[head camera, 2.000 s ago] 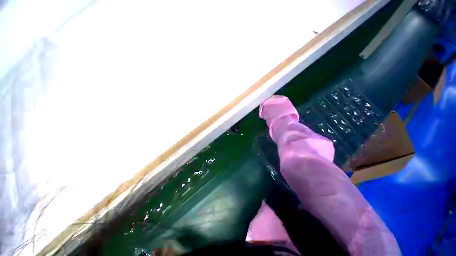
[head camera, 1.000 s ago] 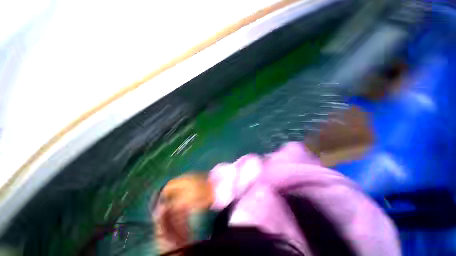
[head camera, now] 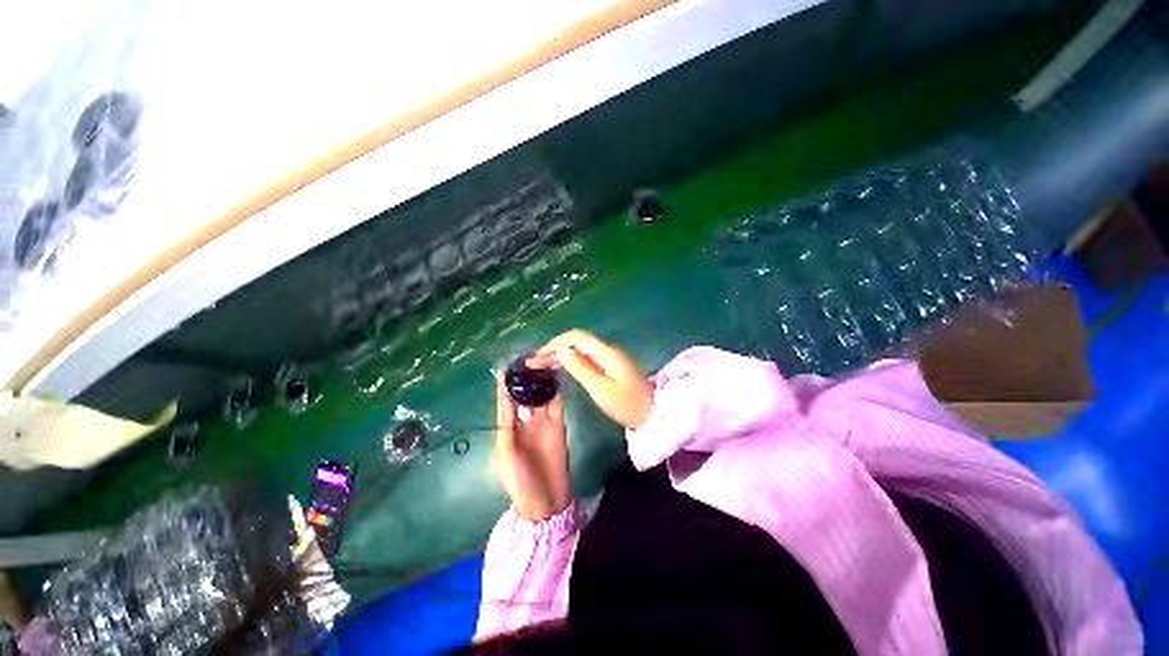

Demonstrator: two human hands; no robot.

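A round black glossy case (head camera: 531,383) is held between my two hands over the green bench. My left hand (head camera: 536,455) holds it from below, fingers around its left side. My right hand (head camera: 592,372) reaches in from the right, its fingertips touching the top of the case. Whether the lid is open is too small to tell.
A clear blister tray (head camera: 885,263) lies at right, stacked trays (head camera: 154,577) at lower left. A lit phone (head camera: 330,497) lies beside a white crumpled cloth (head camera: 315,579). Bagged black units (head camera: 298,387) sit at left, one (head camera: 647,208) behind. A carton (head camera: 1013,365) is at right.
The view has swung left and steadied. Both hands now show together at the black case. Earlier one sleeve reached toward the shelf edge, then a blurred hand showed lower down.
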